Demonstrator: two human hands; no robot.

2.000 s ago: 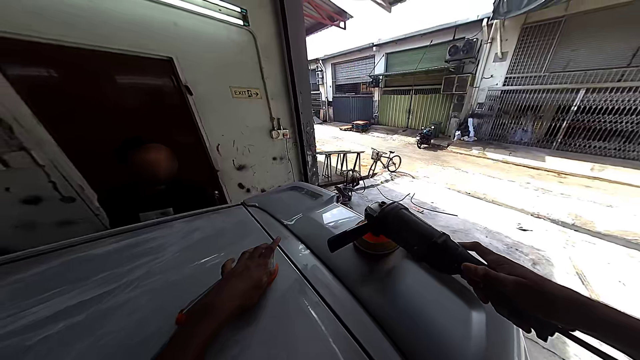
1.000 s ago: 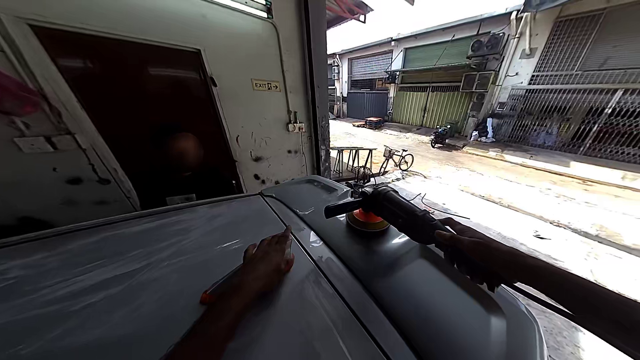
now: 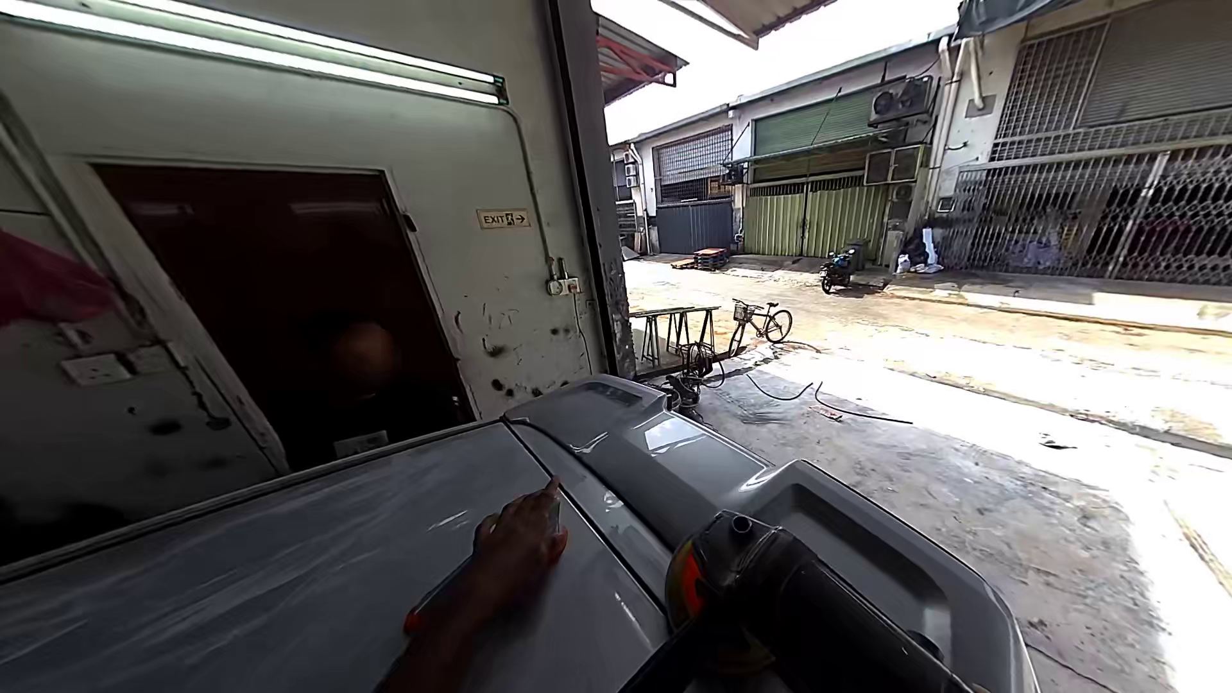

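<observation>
My left hand [image 3: 515, 539] rests palm down on the dull grey vehicle panel [image 3: 318, 568], left of a long seam. Beneath it is a slim object with orange ends [image 3: 414, 621]; whether my fingers grip it is unclear. At the bottom right, a black power polisher [image 3: 770, 587] is tilted, its orange and yellow pad [image 3: 685, 582] partly turned toward the view. The pad is over the glossy grey trim [image 3: 626, 481] beside the seam; contact cannot be told. My right hand is out of view, past the polisher's body at the lower edge.
A wall with a dark door [image 3: 279, 250] and sockets [image 3: 563, 286] stands beyond the panel's left side. Past the trim, a metal trestle [image 3: 674, 327], a bicycle [image 3: 760, 322] and loose hoses [image 3: 818, 399] are on the concrete. A motorcycle [image 3: 837, 271] stands farther off.
The polisher has come back toward me along the trim, and its pad has tilted. My right hand, seen on it before, has left the view. My left hand stays on the panel.
</observation>
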